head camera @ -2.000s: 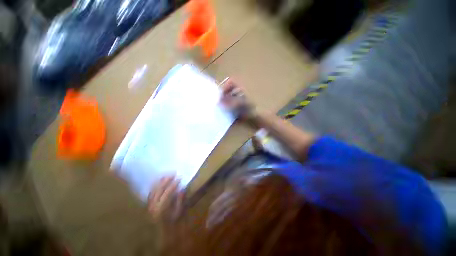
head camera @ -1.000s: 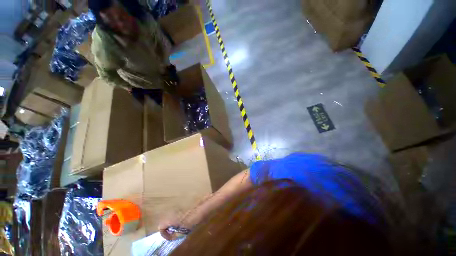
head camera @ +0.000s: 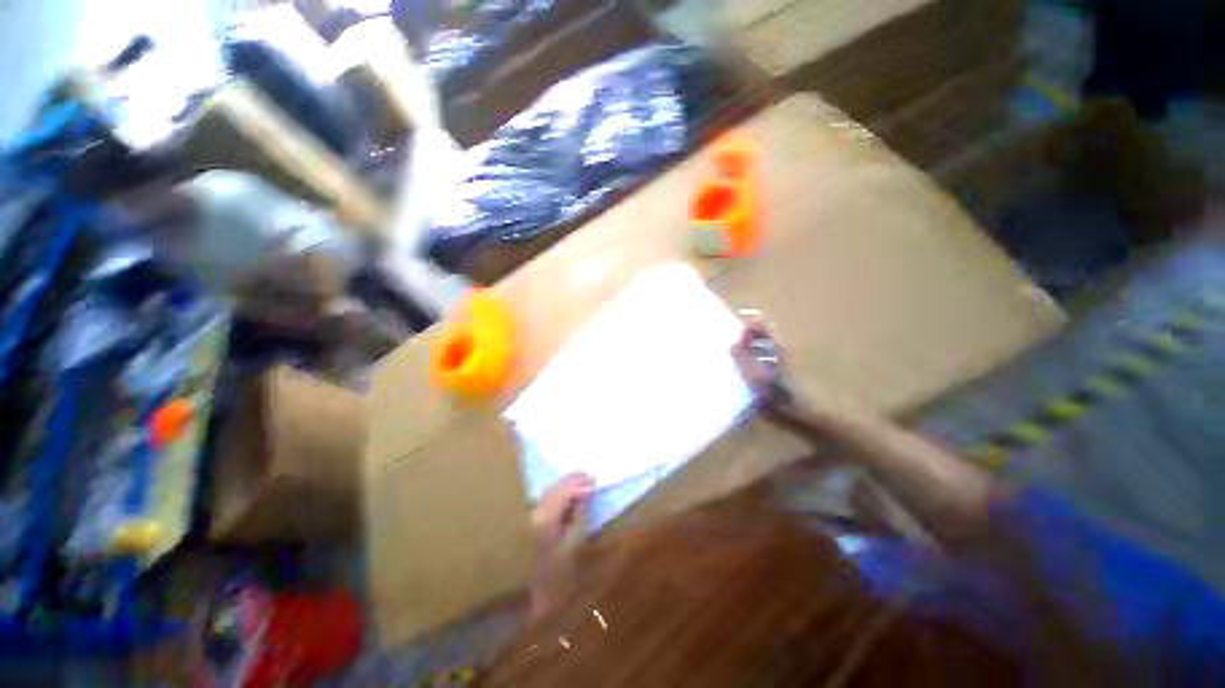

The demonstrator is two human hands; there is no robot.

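White paper sheets (head camera: pixel 625 383), washed out to blank, lie on a closed brown carton (head camera: pixel 860 289). My right hand (head camera: pixel 763 366) is at the sheets' right edge, with a small thin thing that looks like a pen at its fingers. My left hand (head camera: pixel 562 508) is at the sheets' lower left edge, with fingers on or at the paper; blur hides whether it grips. An orange tape dispenser (head camera: pixel 473 350) lies left of the sheets, and another orange dispenser (head camera: pixel 727 202) lies beyond them.
Dark goods in shiny plastic (head camera: pixel 578 148) lie behind the carton. A smaller brown carton (head camera: pixel 289 457) stands to the left, near a red thing (head camera: pixel 302 638) at the lower left. Black-and-yellow floor tape (head camera: pixel 1102 390) runs at the right. Hair covers the bottom middle.
The view has swung from the aisle and another person back to the sheets. Both hands and both dispensers show again; one second ago only my right hand and one dispenser showed.
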